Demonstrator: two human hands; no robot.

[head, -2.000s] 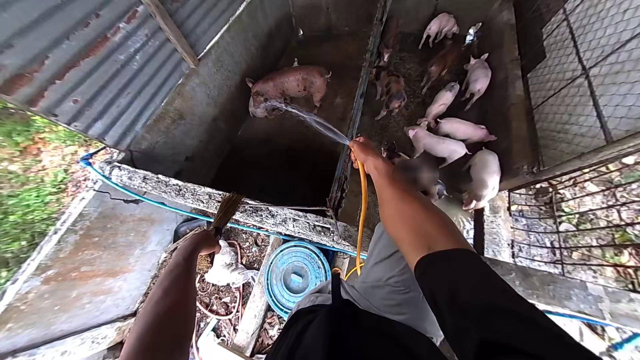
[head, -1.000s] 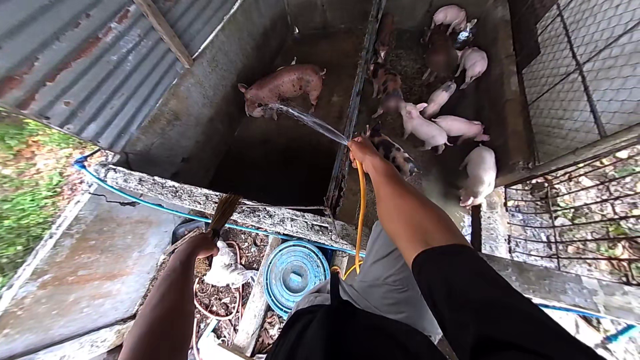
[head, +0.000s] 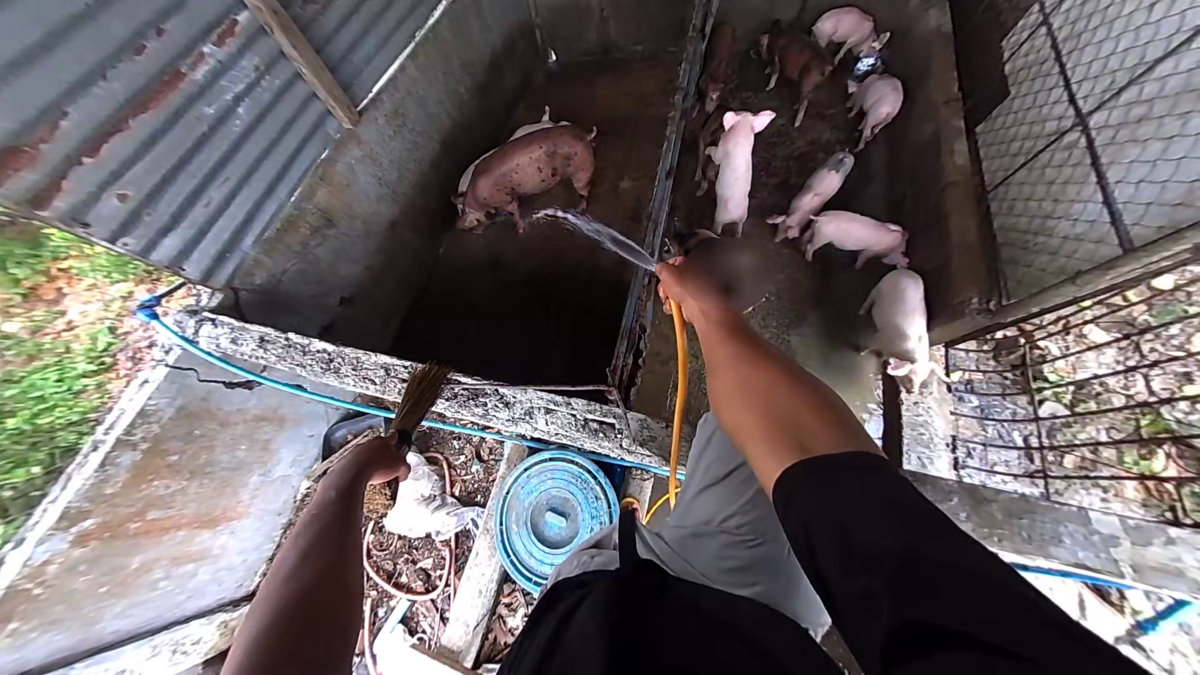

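My right hand (head: 687, 289) grips the end of a yellow hose (head: 679, 403) above the wall between two pig pens. A jet of water (head: 609, 239) shoots from it to the left, toward a large pink-brown pig (head: 534, 169) with dark spots. A second, paler pig is partly hidden behind that one. My left hand (head: 380, 459) is closed around a bundled stick broom (head: 420, 398), bristles up, beside the front wall. In the right pen stand several piglets, one pale piglet (head: 735, 173) near the dividing wall. A blurred patch beside my right hand hides part of that pen.
A rough concrete wall (head: 309, 361) with a blue pipe (head: 234, 367) along it runs before me. Below lie a round blue lid (head: 555, 516), a white plastic bag (head: 424, 502) and a thin hose loop. Corrugated metal (head: 187, 112) rises left; wire mesh (head: 1106, 112) and metal bars (head: 1078, 394) stand right.
The large pig has turned, its head now lower, and a paler pig shows behind it. In the right pen the piglets have shifted; a pale one now stands by the dividing wall. Both hands keep their holds.
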